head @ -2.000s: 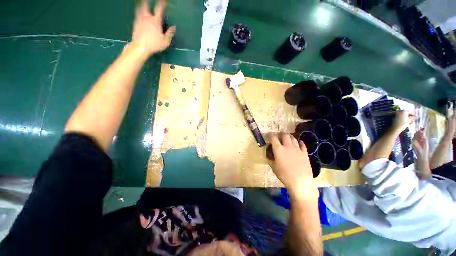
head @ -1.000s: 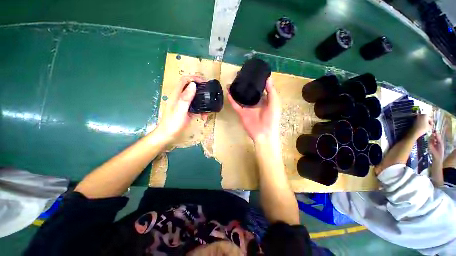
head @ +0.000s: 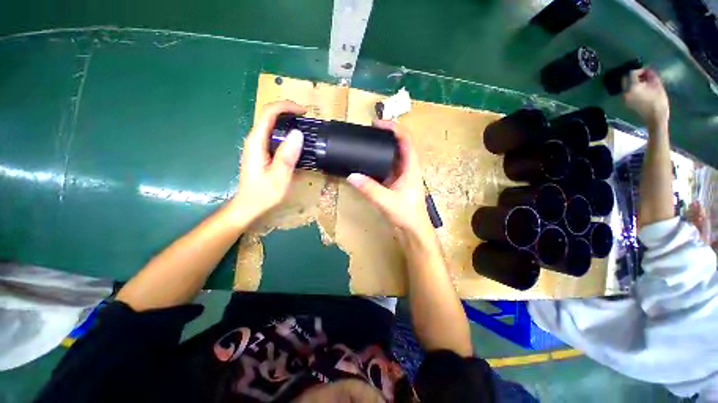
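Note:
My left hand [head: 268, 161] grips the finned black inner unit [head: 312, 144] at its left end. My right hand [head: 397, 177] grips the smooth black housing sleeve [head: 360, 151] at its right end. The two parts are joined end to end, lying level above the cardboard sheet [head: 295, 212], with the ribbed end sticking out of the sleeve on the left. How deep the unit sits inside is hidden. The mallet lies behind my right hand; its whitish head [head: 396, 105] and dark grip [head: 433, 211] show, its middle is covered.
Several empty black sleeves [head: 523, 226] cluster on the cardboard at right. Finned units [head: 570, 69] lie on the green surface beyond. A neighbouring worker's hand [head: 647, 93] touches one there. A pale metal bar [head: 347, 39] crosses above the far edge.
The inner unit and sleeve, apart a second ago, are now joined. The mallet shows again. The units beyond have shifted right, and the neighbour's hand has reached up to one.

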